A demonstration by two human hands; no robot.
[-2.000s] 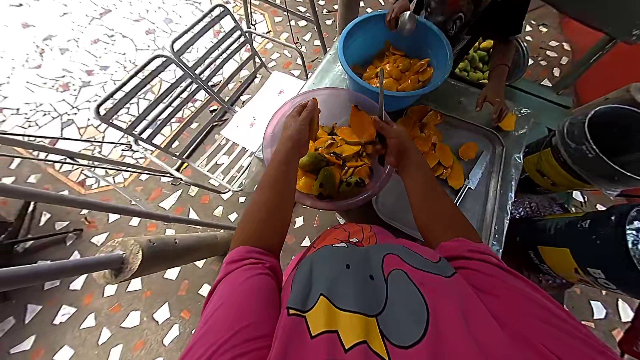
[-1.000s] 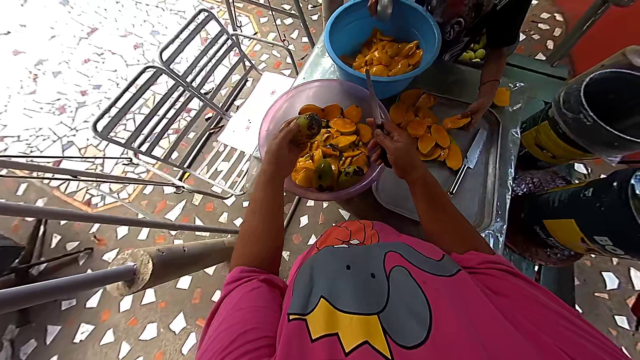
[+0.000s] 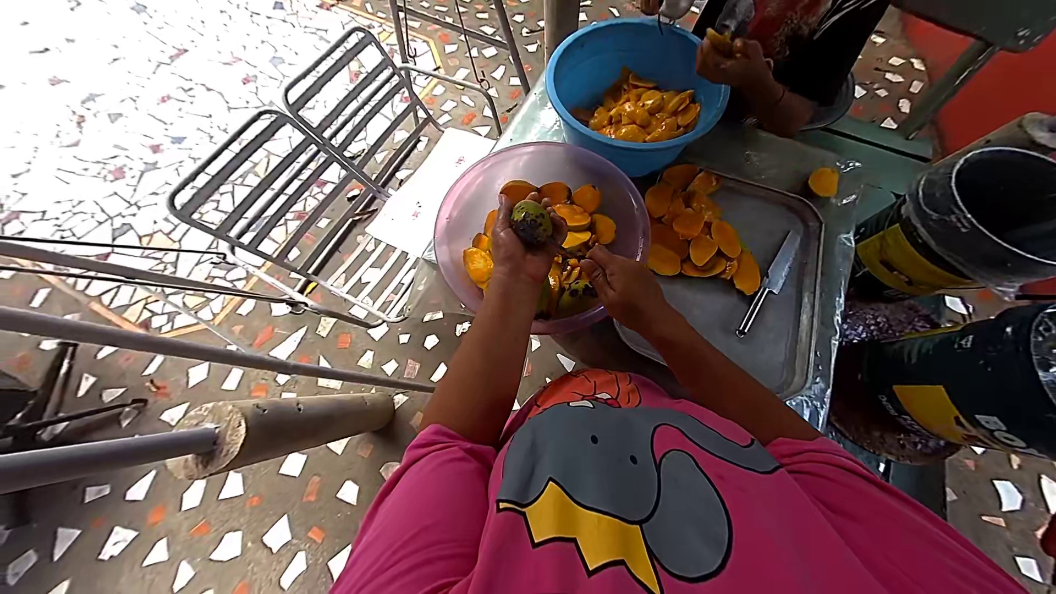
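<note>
In my left hand (image 3: 524, 243), palm up over the pink plastic bowl (image 3: 462, 194), lies a small green mango (image 3: 532, 223) with dark patches. My right hand (image 3: 623, 285) is at the bowl's right rim, fingers curled together; whether a knife is in them cannot be made out. Cut orange mango pieces (image 3: 586, 198) lie around the bowl's inside, with darker green fruit low in it, partly behind my hands. More cut mango pieces (image 3: 704, 249) are heaped on the metal tray (image 3: 804, 330), left of a kitchen knife (image 3: 769, 282).
Beyond my bowl stands a blue basin (image 3: 577, 62) of mango pieces (image 3: 648, 111). Another person's hand (image 3: 742, 66) holds a piece beside it. One mango piece (image 3: 823, 181) lies past the tray. Dark buckets (image 3: 961, 371) stand right, a metal folding chair (image 3: 313, 157) left.
The knife blade that stuck up from my right hand is no longer plain to see. The other person's hand has moved from beside the tray up to the blue basin's right side.
</note>
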